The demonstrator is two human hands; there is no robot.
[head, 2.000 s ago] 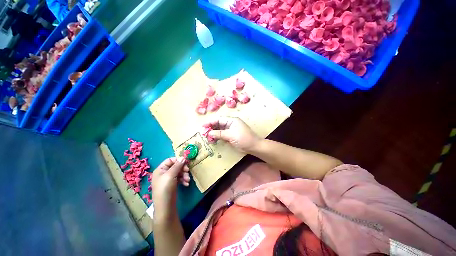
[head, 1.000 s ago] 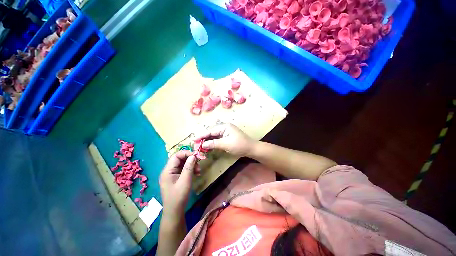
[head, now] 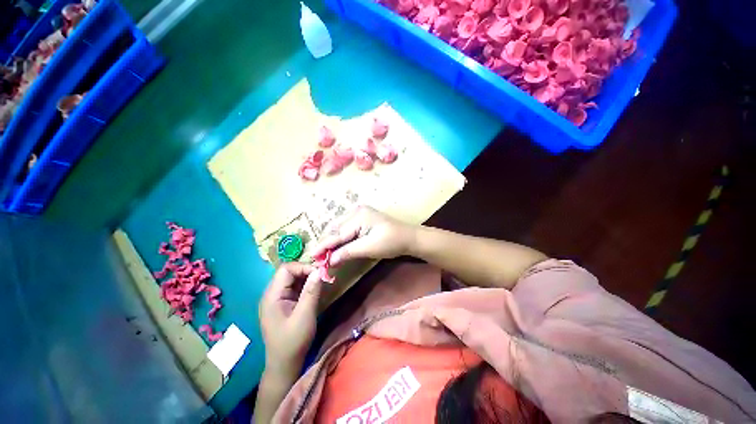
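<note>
A joined pink piece (head: 324,267) is held between the fingertips of both my hands, just beside the green cap; the fingers partly hide it. My left hand (head: 290,305) pinches it from the lower left. My right hand (head: 362,238) pinches it from the upper right. The green cap (head: 290,248) sits on the near left part of the cardboard sheet (head: 254,172). Several cupped pink parts (head: 336,159) lie loose on the cardboard. A pile of small pink parts (head: 184,277) lies on the bench at left.
A large blue tray (head: 539,126) heaped with pink shells is at upper right. A squeeze bottle (head: 315,31) stands near it. A white slip (head: 228,351) lies by the small-part pile, next to a grey metal panel (head: 83,323). Stacked blue bins (head: 83,108) are at upper left.
Two seconds ago the hands were apart, the left at the green cap; they have come together at one piece. The cap, partly covered a second ago, shows fully. The view has shifted slightly.
</note>
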